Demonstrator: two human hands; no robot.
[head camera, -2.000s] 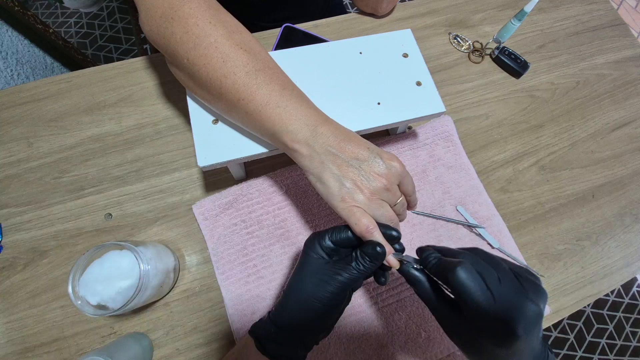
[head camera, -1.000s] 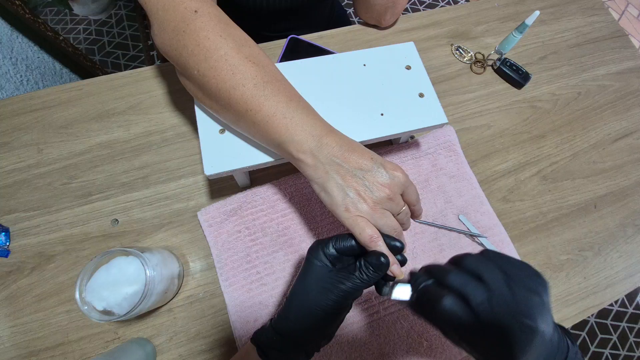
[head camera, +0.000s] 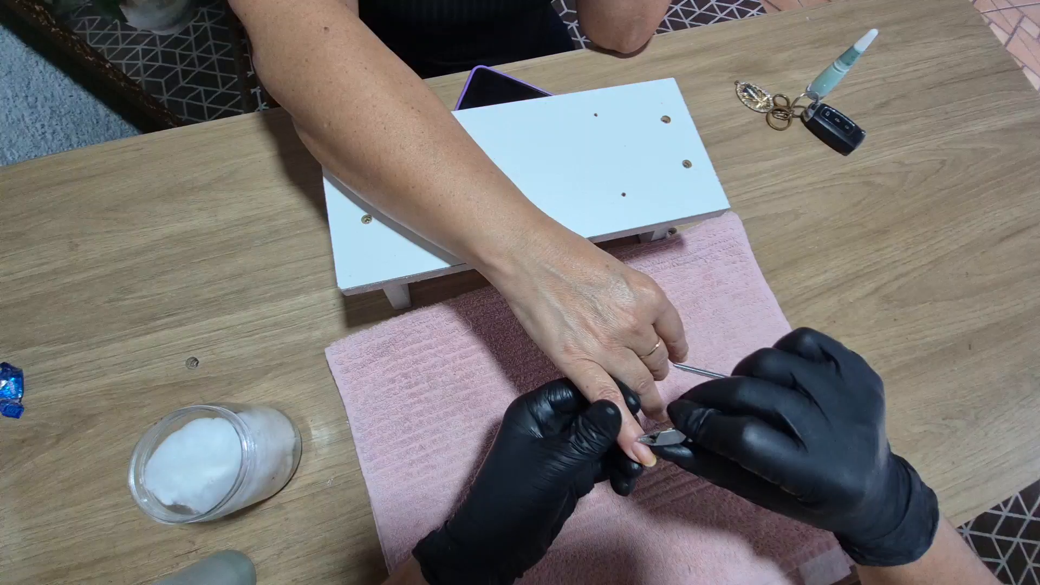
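Observation:
My left hand (head camera: 552, 463), in a black glove, holds a finger of another person's hand (head camera: 601, 309) between thumb and fingers. Black-gloved too, my right hand (head camera: 780, 431) grips metal cuticle nippers (head camera: 665, 438), their jaws against the side of that finger near the nail. The handles are hidden in my palm. The other person's hand wears a thin ring and reaches down over a pink towel (head camera: 422, 390). A thin metal tool (head camera: 699, 371) lies on the towel, partly hidden behind my right hand.
The person's forearm lies across a low white stand (head camera: 569, 162). Behind it is a phone with a purple edge (head camera: 496, 88). Keys with a black fob (head camera: 833, 127) lie at the upper right. At the left are a clear jar of white cotton (head camera: 195, 467) and a blue wrapper (head camera: 10, 390).
My right hand has turned, and the nippers, tilted away from the finger one second ago, are at its nail again. My right hand now covers the nail file seen earlier. My left hand keeps its hold.

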